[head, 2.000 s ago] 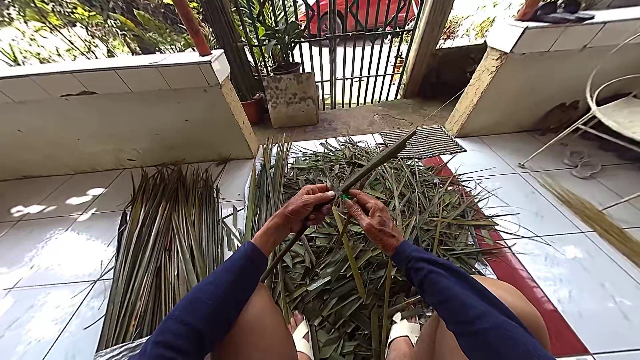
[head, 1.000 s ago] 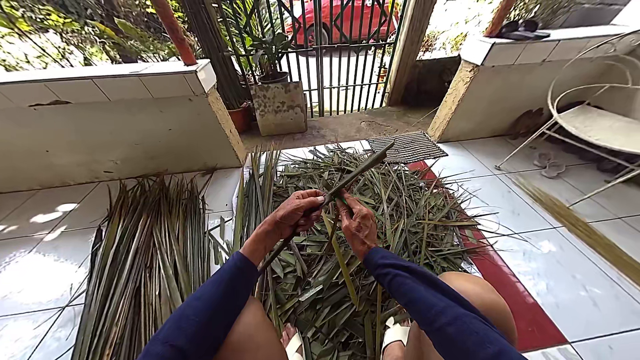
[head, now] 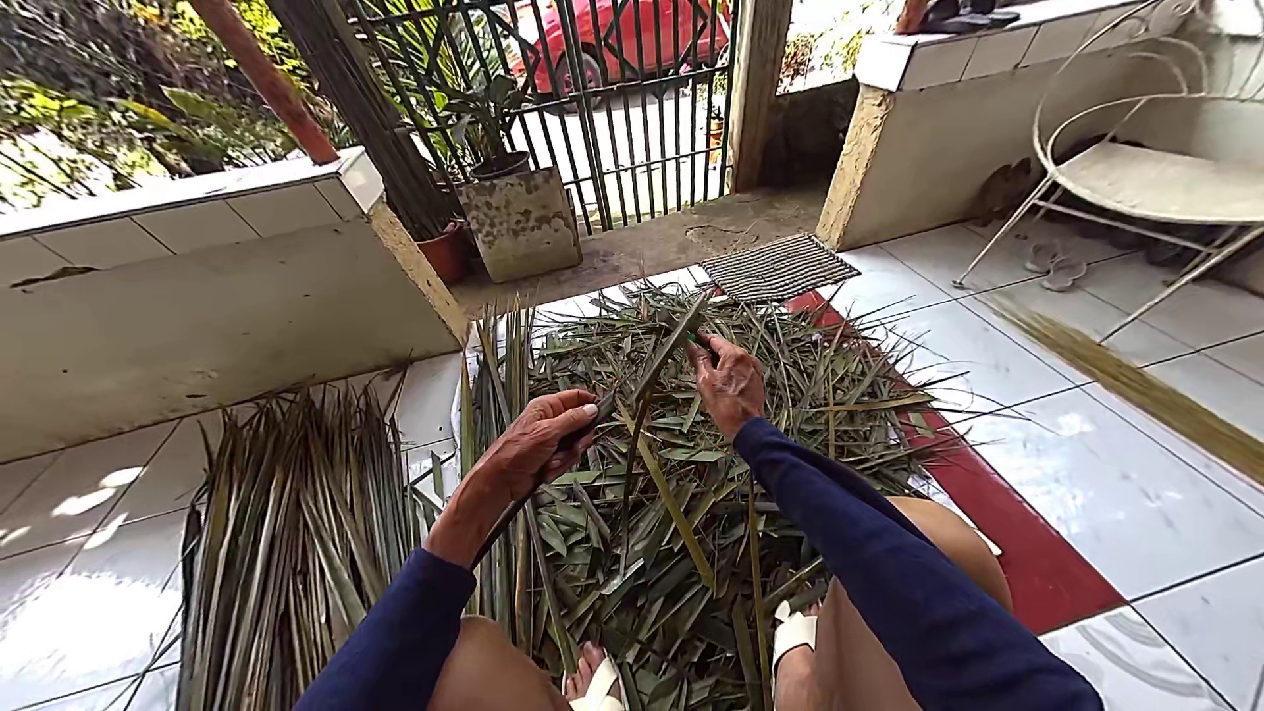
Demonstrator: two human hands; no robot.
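My left hand [head: 543, 434] is closed on a long dark-green leaf strip, whose tail runs back along my forearm. My right hand [head: 729, 380] grips more leaf, with a small bright green thing at its fingertips; what that is I cannot tell. Between the hands a folded or layered leaf blade [head: 660, 361] slants up toward the right. Below them spreads a heap of cut leaf pieces [head: 681, 583]. Long uncut-looking leaf strips [head: 296, 533] lie in a bundle on the left, and more narrow strips [head: 502, 375] lie along the heap's left edge.
White floor tiles [head: 1047, 434] surround the heap, with a red band [head: 1027, 543] at its right. A striped mat [head: 780, 267] lies before the metal gate [head: 632, 128]. A white metal chair [head: 1165, 183], sandals [head: 1057, 267] and a broom-like bundle [head: 1136, 385] are at right. Low walls [head: 227, 336] flank the gate.
My hands were close together on the leaf; now they are farther apart, the left one lower and to the left of the right one.
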